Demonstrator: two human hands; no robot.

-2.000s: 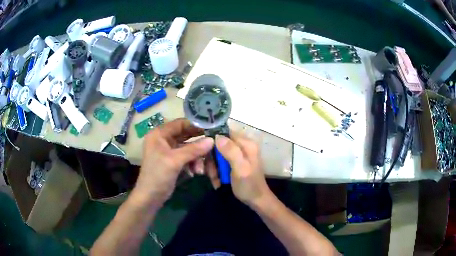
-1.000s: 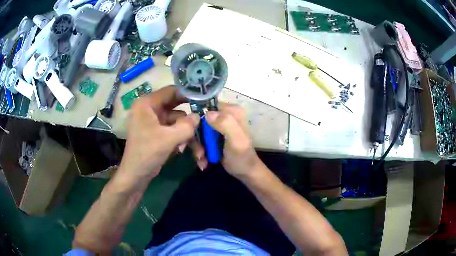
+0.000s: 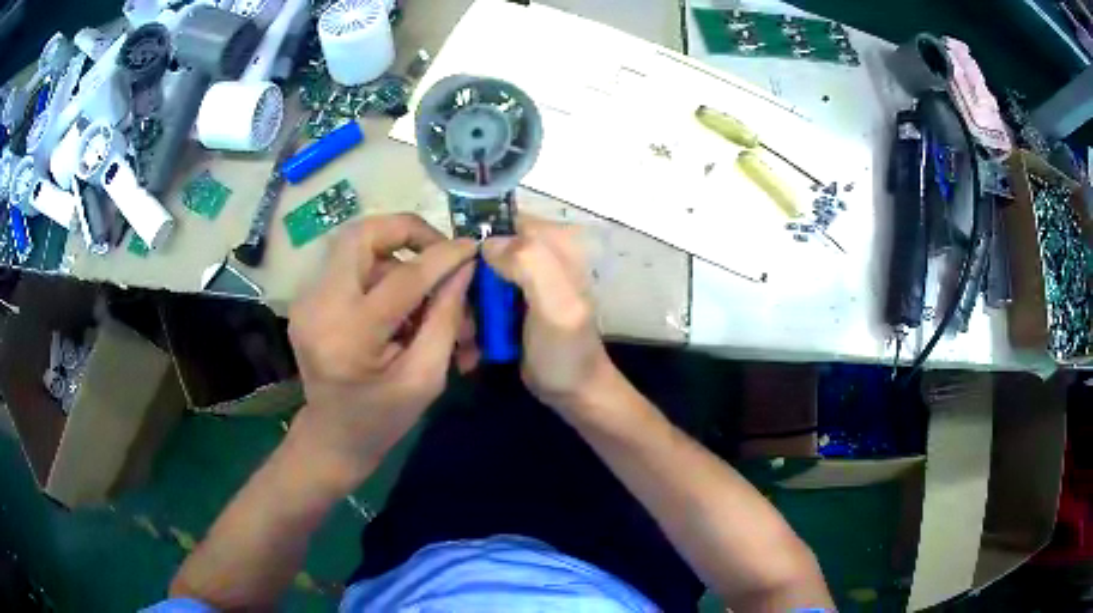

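A grey fan body (image 3: 478,134) is held over the front edge of the table, its round head pointing away from me and its open handle towards me. A small circuit board (image 3: 484,217) shows in the handle just below the head. A blue lithium cell (image 3: 497,314) lies along the handle. My left hand (image 3: 390,314) is at the handle's left side, its thumb and finger pinched near the board's lower end; what they pinch is too small to tell. My right hand (image 3: 549,305) grips the handle and cell from the right, thumb near the cell's upper end.
Spare fan bodies (image 3: 240,116) are piled at the left, with a loose blue cell (image 3: 322,152) and a green board (image 3: 321,212). Two yellow screwdrivers (image 3: 767,182) and screws lie on the pale mat (image 3: 599,90). A black electric screwdriver (image 3: 909,228) and parts box (image 3: 1027,258) are at right.
The view has tilted down. My left fingers have shifted up and closed together by the board, which now shows more clearly. My right hand keeps its hold.
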